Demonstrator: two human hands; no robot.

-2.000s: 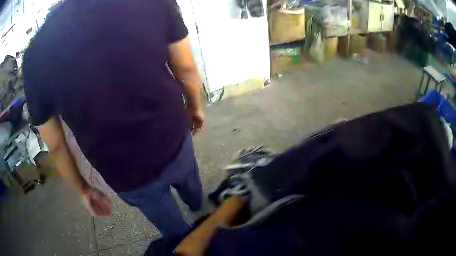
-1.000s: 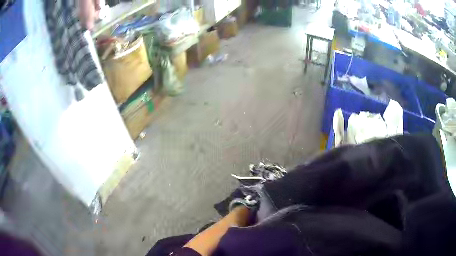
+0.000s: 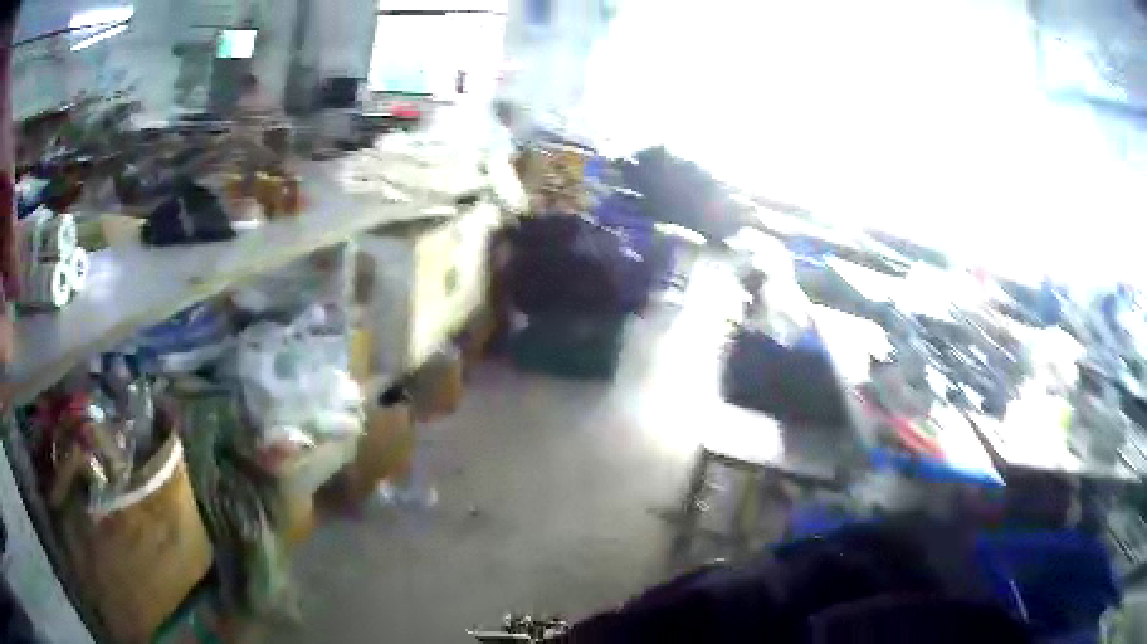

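The dark garment (image 3: 805, 585) lies across the bottom right, cut off by the lower edge and blurred. A small part of the grey and white strip bunch (image 3: 522, 628) shows at the bottom edge, just left of the garment. Neither of my hands is in the picture. What holds the garment and the strips is hidden below the frame.
A long table (image 3: 189, 271) with white rolls (image 3: 57, 264) runs along the left, with a brown bin (image 3: 141, 541) and a plastic bag (image 3: 296, 377) below. A concrete floor aisle (image 3: 491, 503) runs ahead. A stool (image 3: 742, 447) and blue crates (image 3: 1050, 572) stand right.
The view has swung up and ahead. The standing person has gone out of view. The garment and strips sit lower in the picture, and the forearm and hand at the strips no longer show.
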